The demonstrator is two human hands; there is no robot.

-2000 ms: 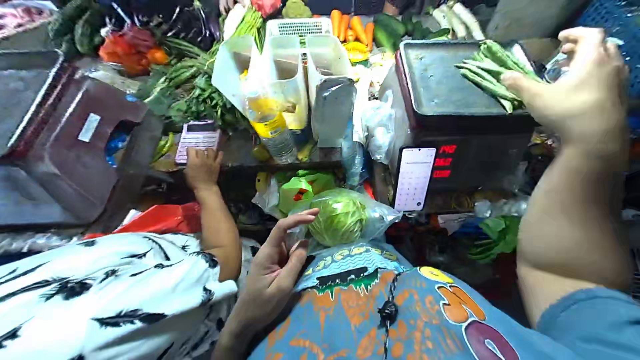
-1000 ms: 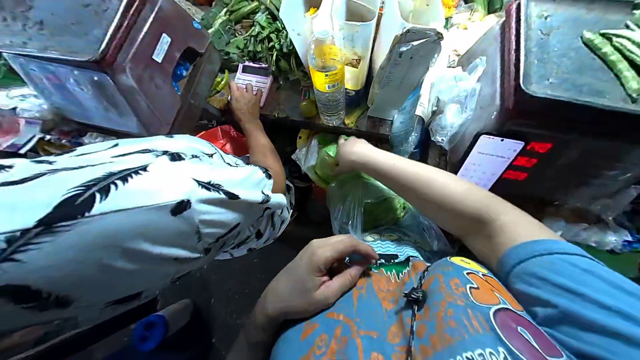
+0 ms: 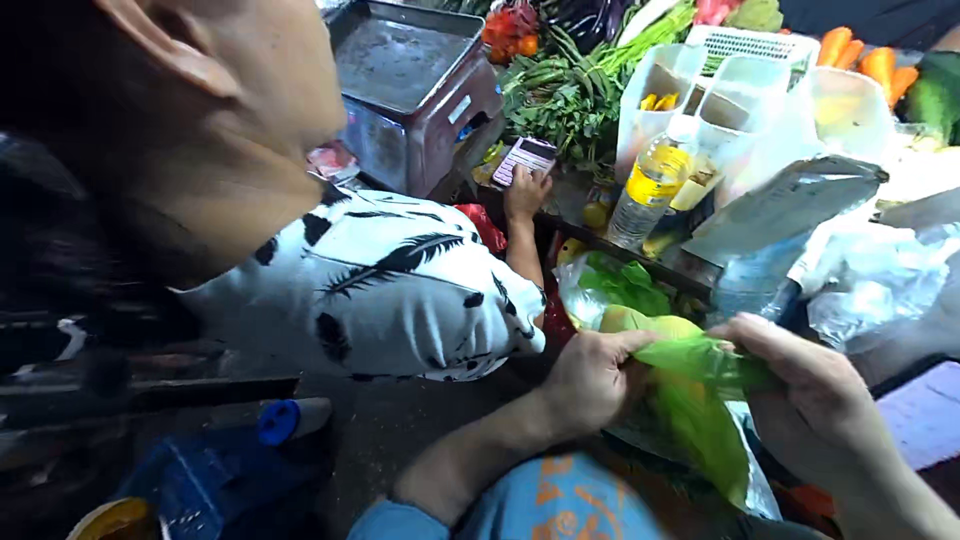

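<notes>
A thin green plastic bag (image 3: pixel 690 401) is stretched between my two hands at the lower right, partly blurred. My left hand (image 3: pixel 592 375) pinches one side of its edge. Fingers of my right hand (image 3: pixel 787 382) grip the other side. Just behind the bag lie yellowish rounded produce, whose kind I cannot tell, and green leaves (image 3: pixel 626 285) in clear plastic. What sits below the green bag is hidden.
At left, close by, a person in a feather-patterned shirt (image 3: pixel 420 292) rests a hand on a pink calculator (image 3: pixel 525 161). A plastic bottle (image 3: pixel 652 184), a weighing scale (image 3: pixel 412 97) and a phone (image 3: pixel 922 412) stand or lie around. A blue crate (image 3: pixel 202 480) is at lower left.
My right hand, reaching toward the produce a second ago, is back beside my left, and both hold the green bag. The view has swung left, showing more of the neighbouring person.
</notes>
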